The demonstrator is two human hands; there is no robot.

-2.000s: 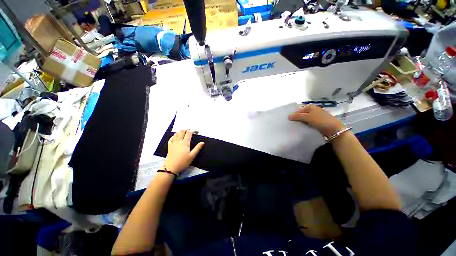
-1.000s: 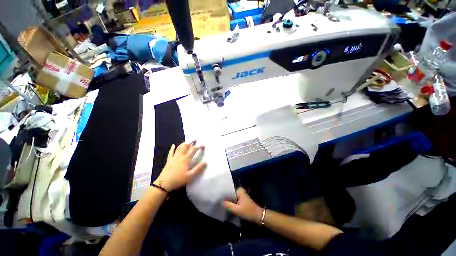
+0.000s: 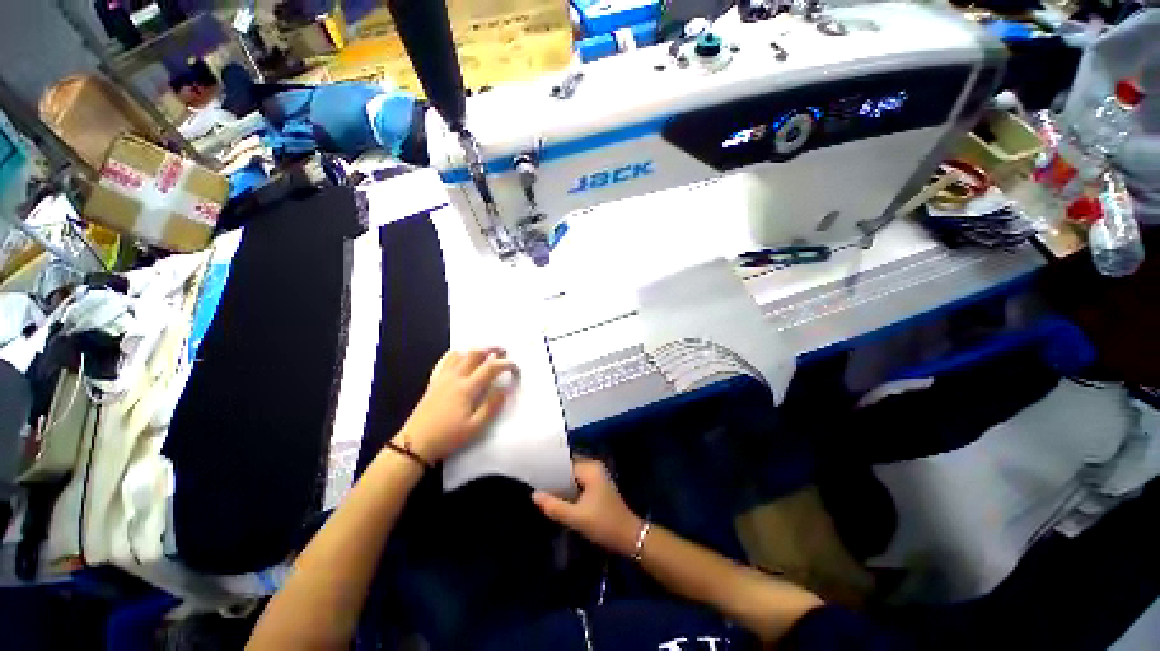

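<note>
A pale grey-white cut piece (image 3: 515,426) lies on a black panel (image 3: 411,286) and runs from the presser foot (image 3: 524,244) to the table's front edge. My left hand (image 3: 463,404) lies on the pale piece, fingers slightly spread. My right hand (image 3: 593,504) is at its front right corner, thumb and fingers on the edge; the fingertips are partly hidden. The white sewing machine (image 3: 763,165) stands behind. A stack of small light pieces (image 3: 706,324) lies right of the needle.
A pile of black panels (image 3: 261,382) lies at the left, beside a pale fabric heap (image 3: 121,420). Dark snips or tweezers (image 3: 784,257) lie under the machine arm. Plastic bottles (image 3: 1114,229) stand far right. Pale pieces (image 3: 1018,471) are below the table. A cardboard box (image 3: 155,191) is back left.
The pale piece has turned from slanting rightward to pointing at me, uncovering the small light stack. My right hand moved left and down to its near end; its front end has since shifted forward slightly.
</note>
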